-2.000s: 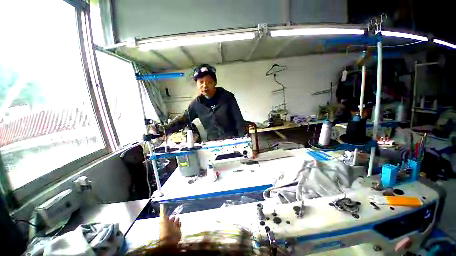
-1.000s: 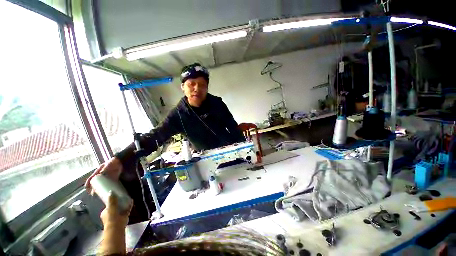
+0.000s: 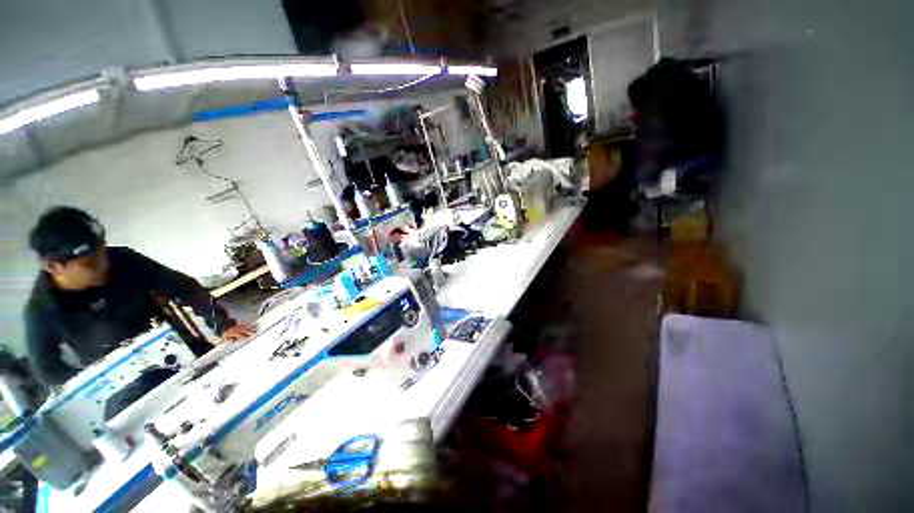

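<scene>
Neither of my hands shows clearly in the head view. The white sewing machine head with a blue stripe lies in front of me, its dark display panel at the right end. Scissors with blue looped handles lie on the pale surface at the bottom. A flat orange-yellow bar lies on top of the machine head beside the blue tool holder. Small tools lie in the accessory tray at the table's right edge.
A person in dark clothes stands across the machines at left, one hand on a machine surface. Thread cones stand behind the machine. A red bag is below the table's right side. A pale purple surface stands at right, beyond a dark aisle.
The view has swung right. A hand reaching toward the window side, which met the other person's hand at a pale cylindrical cup, is out of view. The other person now faces right.
</scene>
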